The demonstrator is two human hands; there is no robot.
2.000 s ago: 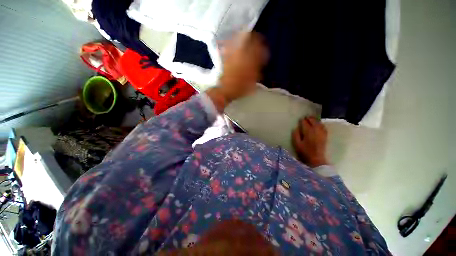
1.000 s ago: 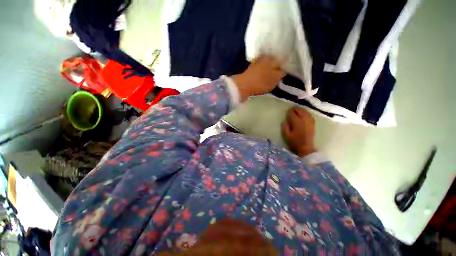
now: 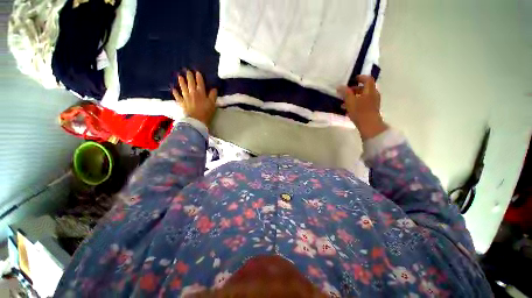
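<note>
A navy garment panel [image 3: 166, 49] with a wavy white wadding border lies on the table at the upper left. To its right lies a piece turned white side up [image 3: 286, 35], with navy panel strips and white edges showing below and beside it. My left hand [image 3: 197, 99] rests flat with fingers spread on the navy panel's lower right edge. My right hand [image 3: 363, 105] pinches the lower right corner of the white-faced piece between thumb and fingers; the fingertips are blurred. The black shears [image 3: 477, 169] lie on the table at the right, touching neither hand.
The pale table [image 3: 449, 70] extends to the right, with its edge near the shears. More navy and white cloth [image 3: 81, 46] is heaped at the far left. A red slotted plastic item [image 3: 134, 128] and a green basin [image 3: 93, 163] stand below the table's left side.
My left hand has moved left and opened flat on the navy panel. My right hand has moved up from the bare table to the cloth corner. The white-faced piece now lies spread over the navy layers.
</note>
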